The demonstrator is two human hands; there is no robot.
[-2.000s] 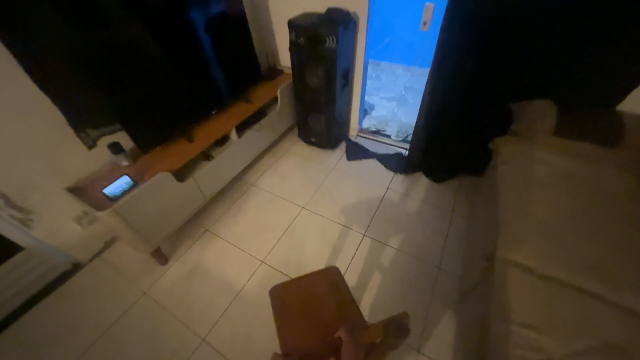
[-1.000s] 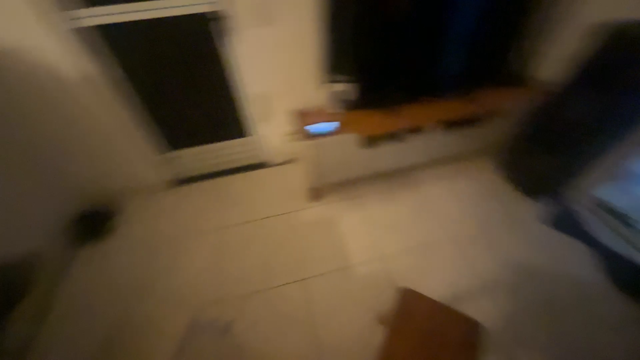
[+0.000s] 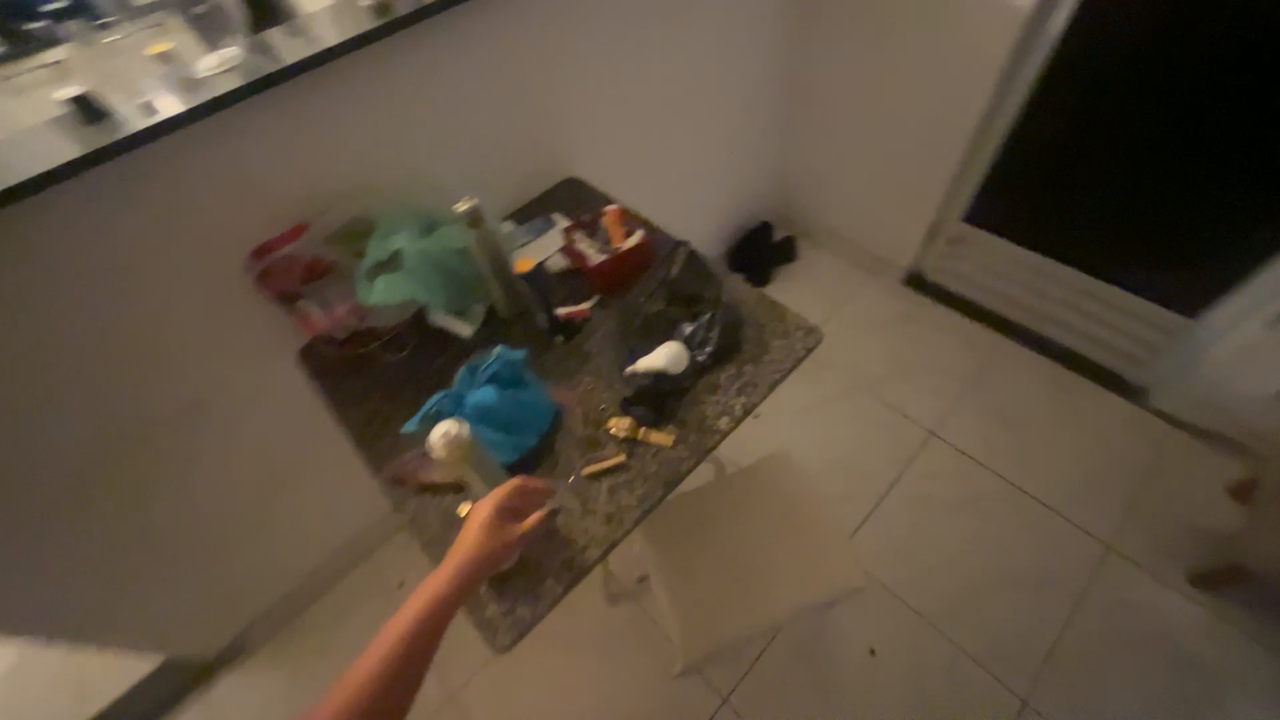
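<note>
My left hand (image 3: pixel 508 515) reaches over a dark speckled stone tabletop (image 3: pixel 515 610), fingers bent toward the right. Blur hides whether it holds anything. Just above it stands a pale bottle with a white cap (image 3: pixel 449 438), its lower part near or behind my fingers. Behind the bottle lies a knotted blue plastic bag (image 3: pixel 500 405). To the right of my fingertips is a small thin tan object (image 3: pixel 603 465), and beyond it a gold-toned object, perhaps a wristwatch (image 3: pixel 640 432). A white light bulb (image 3: pixel 660 358) rests on dark plastic. My right hand is out of view.
Farther back on the tabletop are a green plastic bag (image 3: pixel 425 265), a tall cylinder (image 3: pixel 490 255) and a red container (image 3: pixel 612 262). A pale seat (image 3: pixel 755 550) stands below the near right edge. A cluttered ledge (image 3: pixel 130 120) is at upper left.
The view has swung from the television cabinet and speaker to the stone table. My left hand and forearm now show over the table. The brown object seen low in the earlier frames is out of view.
</note>
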